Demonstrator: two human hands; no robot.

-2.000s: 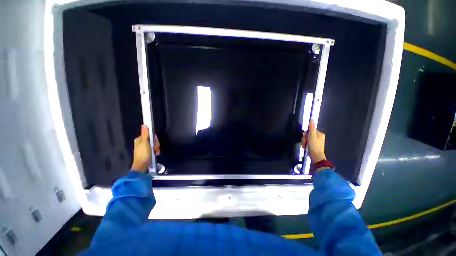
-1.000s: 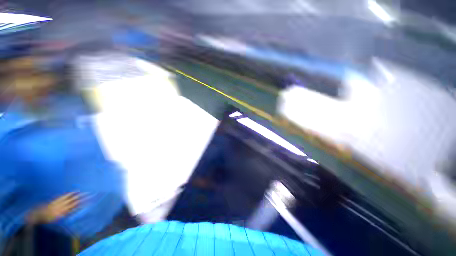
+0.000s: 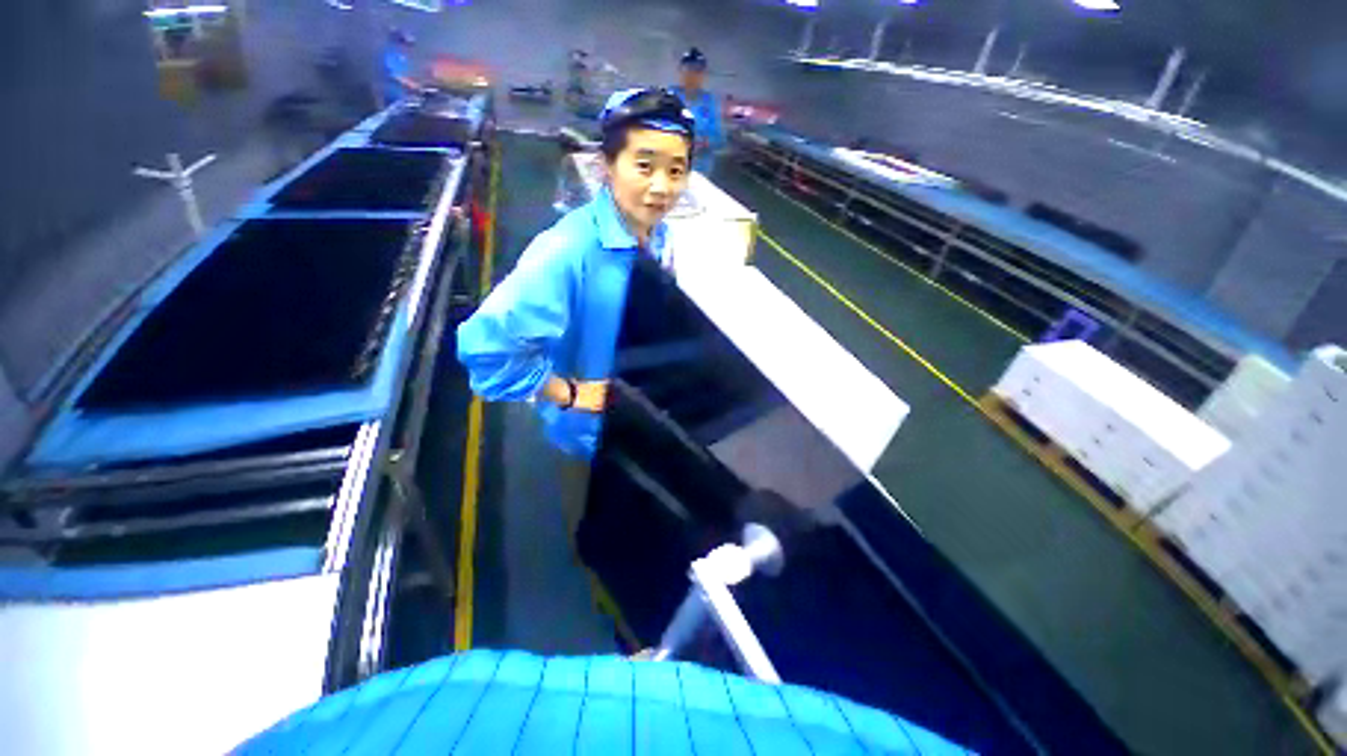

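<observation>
A large dark glossy panel (image 3: 916, 635) stands tilted right in front of me, running from the coworker down to the bottom edge. Part of the white suction frame (image 3: 733, 617) shows at the bottom centre, with a round cup near its corner by the panel's surface. Whether the cup touches the panel is hard to tell. My own hands are not in view; only my blue smock shows at the bottom edge. A coworker (image 3: 554, 303) in a blue smock and cap stands behind the panel, with one hand at its left edge.
On the left, a roller conveyor (image 3: 352, 510) carries dark panels (image 3: 259, 310) on blue-edged carriers and a white sheet (image 3: 163, 665). White foam trays (image 3: 1108, 406) stand on pallets at right. Another line (image 3: 960, 222) and another person (image 3: 699, 111) are farther back.
The view has turned up from the panel in the white tray to the aisle and conveyor. The panel now stands tilted. My hands, earlier on the frame's sides, have left the picture.
</observation>
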